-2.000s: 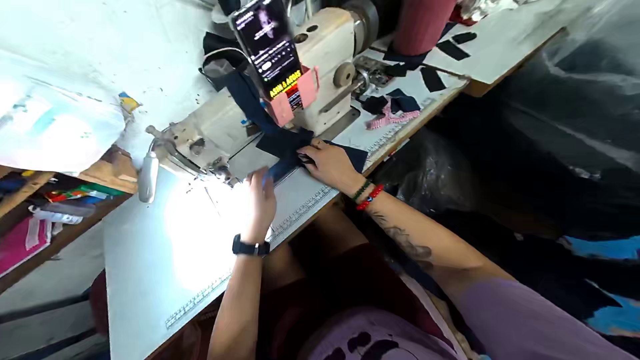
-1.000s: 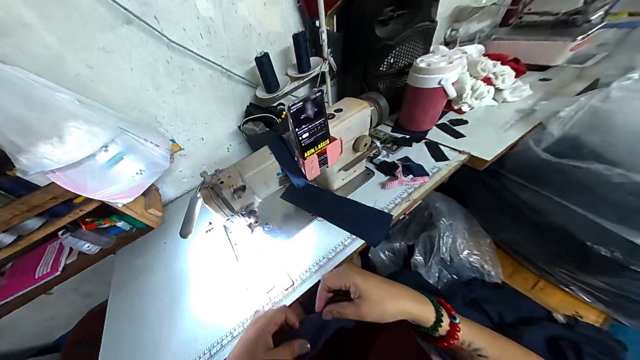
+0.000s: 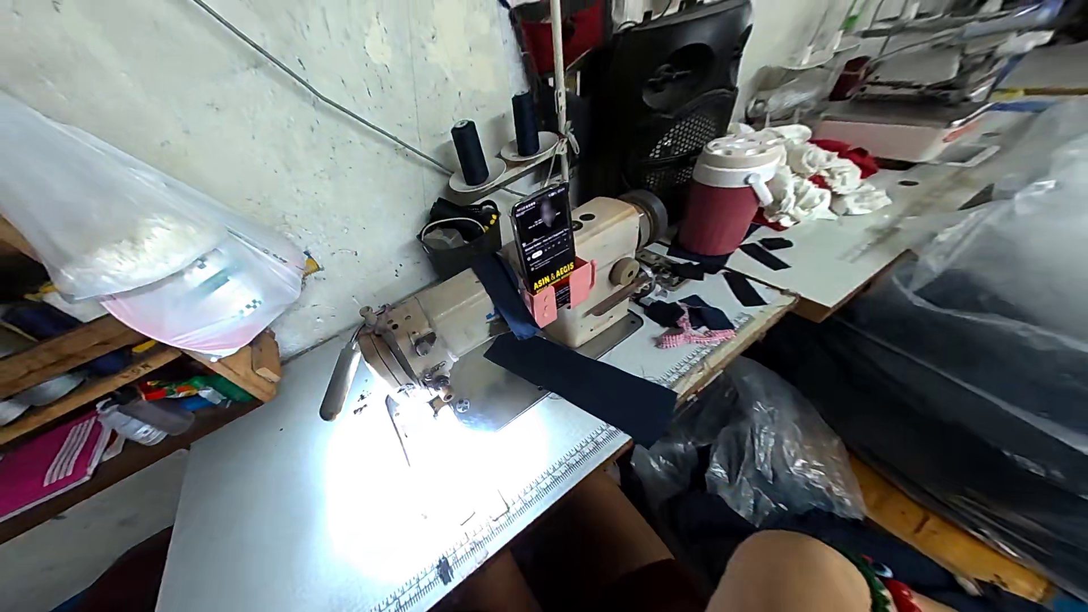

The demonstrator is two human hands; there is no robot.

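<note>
At the bottom edge, the back of my right hand (image 3: pixel 782 571) shows beside green and red bead bracelets; its fingers are out of frame, so what it holds is hidden. My left hand is out of view. A sewing machine (image 3: pixel 463 310) stands on the white table, its lamp lighting the needle area brightly. Across the machine bed lies a dark navy fabric strip (image 3: pixel 586 387), one end hanging over the table's front edge. Another dark strip (image 3: pixel 503 297) drapes over the machine arm beside a phone (image 3: pixel 545 238) in a pink holder.
A red jug (image 3: pixel 721 204) stands behind dark fabric pieces (image 3: pixel 745 289) and pink checked scraps (image 3: pixel 693 333). Thread cones (image 3: pixel 469 153) stand behind the machine. Shelves (image 3: pixel 93 374) and hanging plastic bags are at left; large plastic-wrapped bundles (image 3: pixel 977 340) crowd the right.
Both hands were at the machine bed, then together at the table's front edge. Now the left is out of view and the right shows only partly. The view has swung up and right.
</note>
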